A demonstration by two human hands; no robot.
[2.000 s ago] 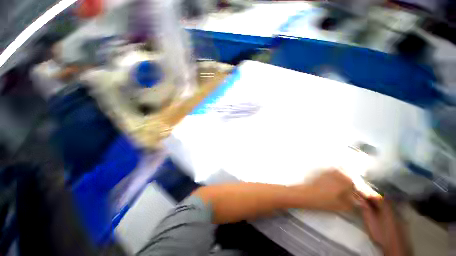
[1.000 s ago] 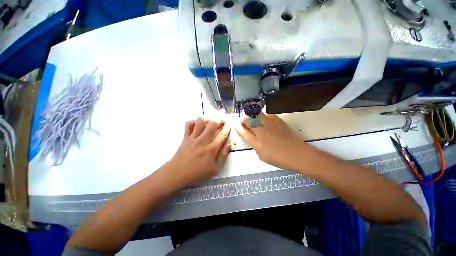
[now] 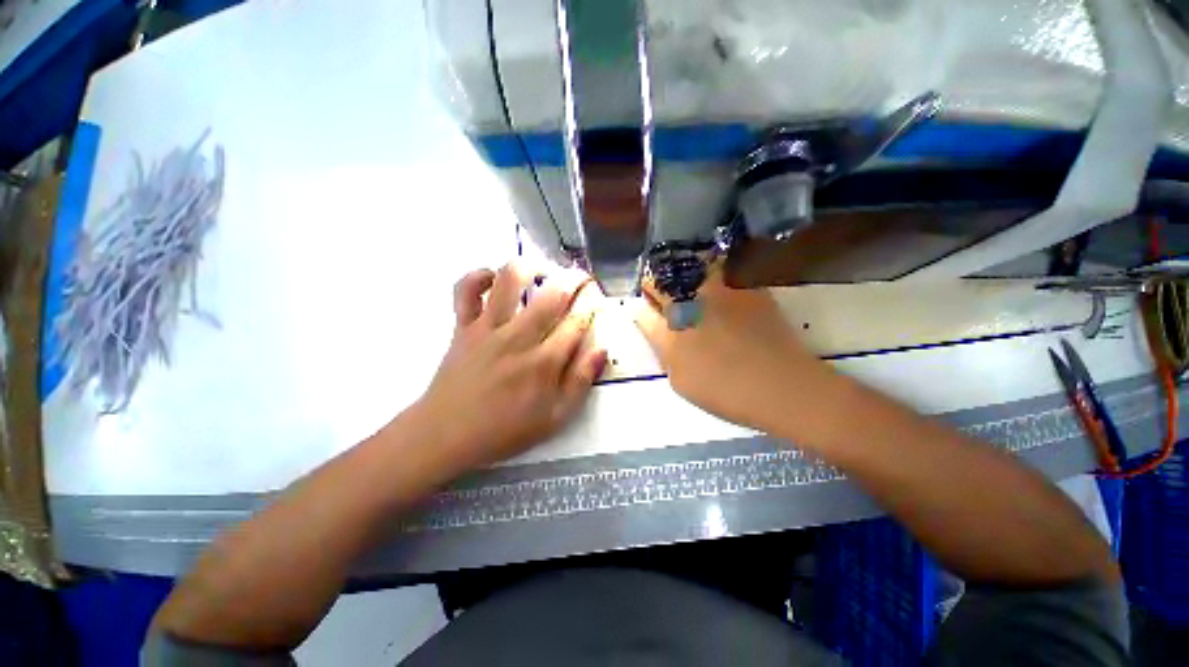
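Observation:
The white sewing machine head (image 3: pixel 835 65) with a blue stripe stands over the table in front of me. My left hand (image 3: pixel 515 352) lies palm down just left of the needle area, fingertips under the bright light. My right hand (image 3: pixel 711 345) is just right of the needle area, its fingertips partly hidden behind the dark attachment (image 3: pixel 681 276). Glare and my fingers hide any small piece between them. The heap of pale lilac-grey cord pieces (image 3: pixel 141 267) lies at the table's left end.
Thread snips (image 3: pixel 1089 407) with dark blades lie at the right, beside an orange-red cord (image 3: pixel 1164 450). A grey measuring scale (image 3: pixel 626 485) runs along the front edge. White tape (image 3: pixel 1121 124) hangs over the machine arm. Blue tape (image 3: pixel 68 261) lies by the heap.
The view has moved closer to the machine, so its head looks larger. My hands stay on both sides of the needle area. My right fingertips are more hidden behind the attachment.

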